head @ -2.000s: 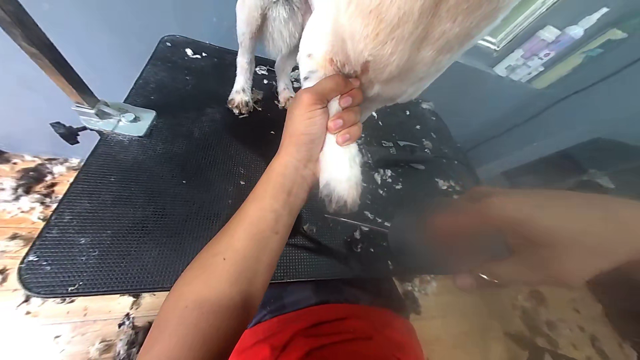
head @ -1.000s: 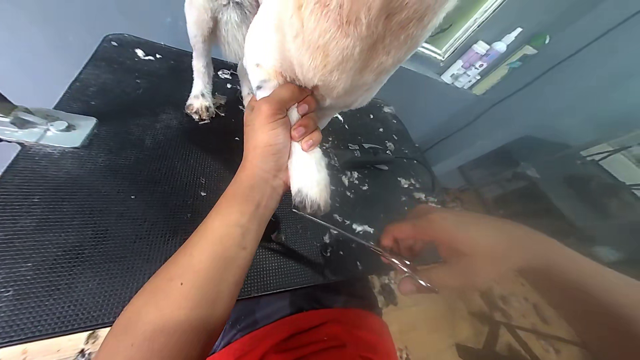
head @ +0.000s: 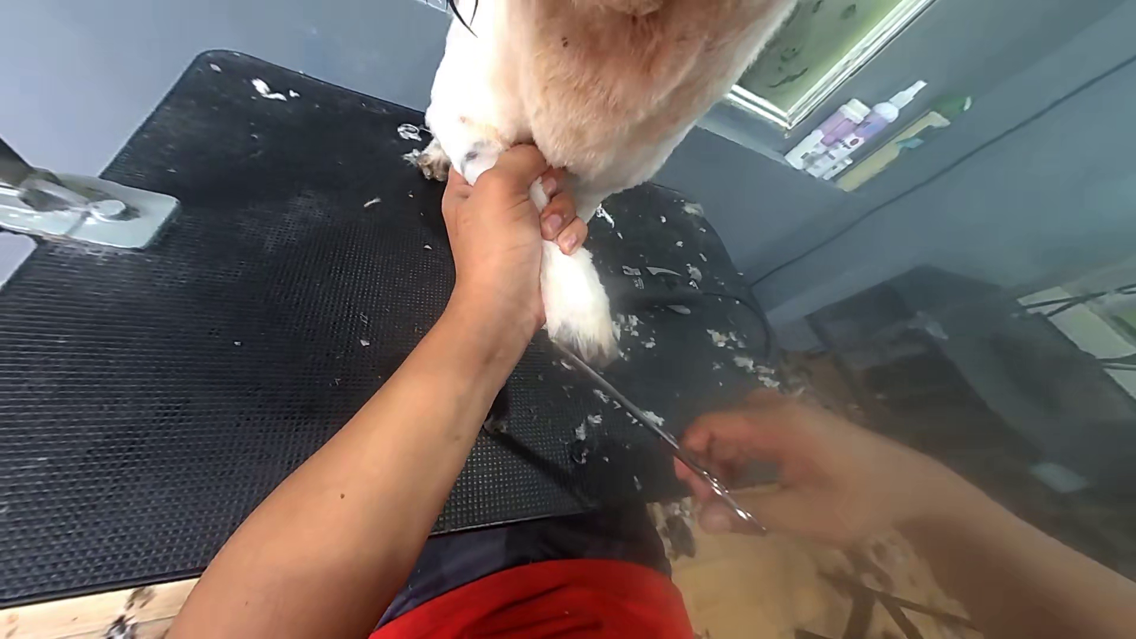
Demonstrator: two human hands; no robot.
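A dog (head: 612,89) with short white and tan fur stands on a black ribbed grooming table (head: 266,355). My left hand (head: 510,222) is closed around one of its legs, and the white furry paw (head: 579,302) sticks out below my fingers. At the lower right, my blurred right hand (head: 763,470) holds metal grooming scissors (head: 652,426) by the handle end. Their long blades point up and left, with the tips just under the paw's end. Whether the tips touch the fur, I cannot tell.
Cut fur tufts (head: 723,337) lie about the tabletop. A metal clamp (head: 115,211) sits at the table's left edge. A dark cable (head: 710,297) runs on the right of the table. Bottles (head: 843,124) stand on a small wall shelf, and more fur lies on the wooden floor (head: 737,577).
Two seconds ago my right hand was beside a dark, blurred shape; now the scissors are plainly seen in it, their blades at the paw. My left hand keeps its hold on the leg.
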